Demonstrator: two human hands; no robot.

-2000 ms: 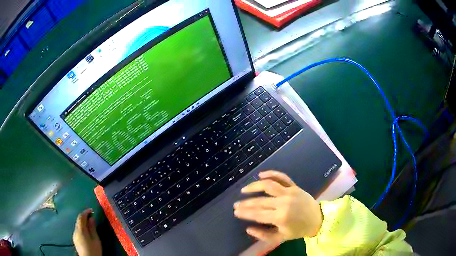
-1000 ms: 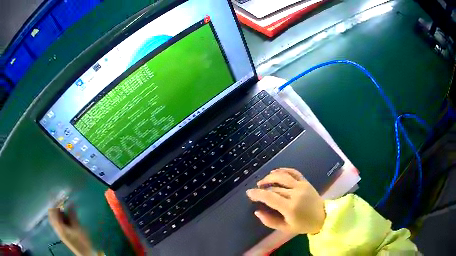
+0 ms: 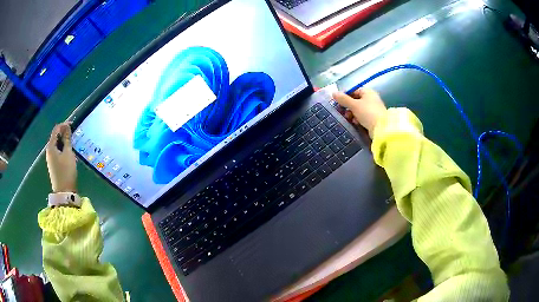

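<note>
An open dark grey laptop (image 3: 295,227) lies in front of me. Its screen (image 3: 242,53) shows a blue swirl desktop with a small white window. My right hand (image 3: 361,109) is at the laptop's rear right side, its fingers closed around the plug end of the blue network cable (image 3: 440,82); they hide the plug. My left hand (image 3: 62,154) is raised at the outer left corner of the screen, fingertips at its edge. Whether it grips the lid or a small dark thing between its fingers is unclear.
An orange-red tray (image 3: 155,236) and a pale sheet (image 3: 360,248) lie under the laptop. Another laptop (image 3: 316,10) sits on a red tray at the top. The cable loops over the green mat (image 3: 437,124) at right. Blue bins (image 3: 88,38) stand at upper left.
My right hand has moved from the touchpad to the cable end. My left hand has risen from the lower left bench to the screen corner. The green PASS window is gone, a small white window shows.
</note>
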